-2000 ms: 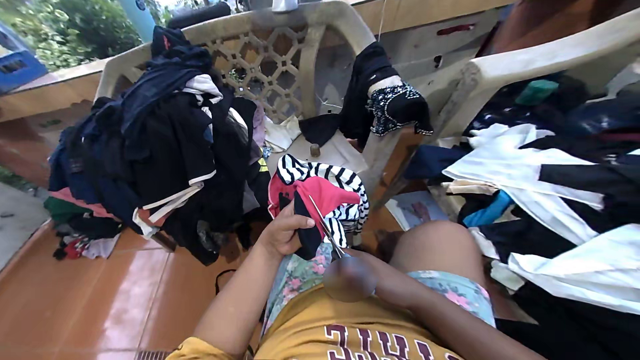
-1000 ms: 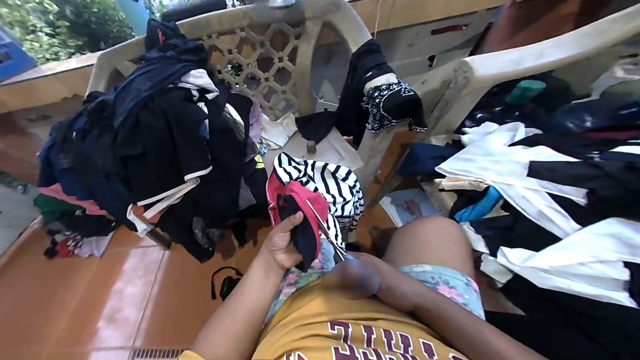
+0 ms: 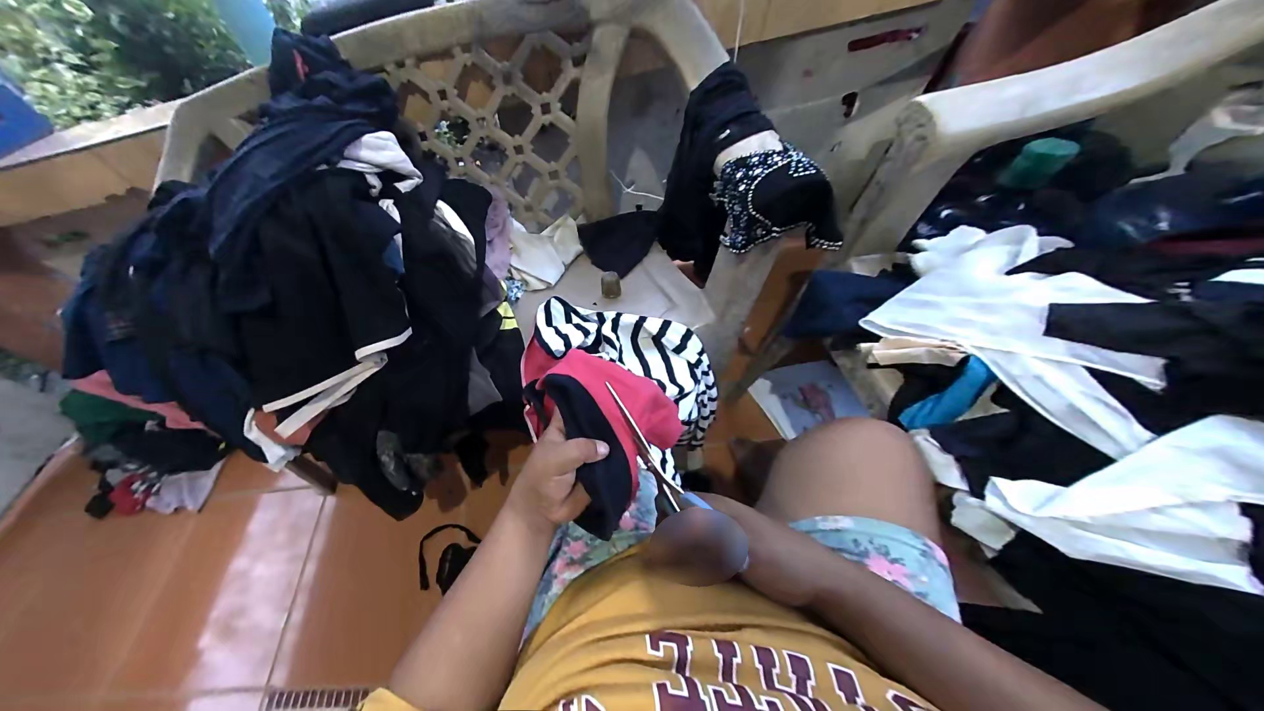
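Note:
My left hand (image 3: 558, 474) grips the dark navy edge of a garment that also has a pink-red part (image 3: 627, 395) and a black-and-white striped part (image 3: 657, 355). To its right, my right hand (image 3: 765, 543) holds a pair of scissors (image 3: 647, 449) by the handles, near my lap. The long thin blades point up and to the left, over the pink-red cloth. A blurred round patch covers part of the right hand, so its fingers and the scissor handles are partly hidden. How far apart the blades are is hard to tell.
A plastic chair (image 3: 597, 109) ahead bears a heap of dark clothes (image 3: 286, 257). A black beaded garment (image 3: 770, 197) hangs over its arm. White cloth strips (image 3: 997, 326) and black fabric lie at the right. A black strap (image 3: 449, 558) lies on the tiled floor.
The garment has shifted in my left hand; its navy part is spread more broadly beside the scissors than one second ago. Both hands remain near my lap.

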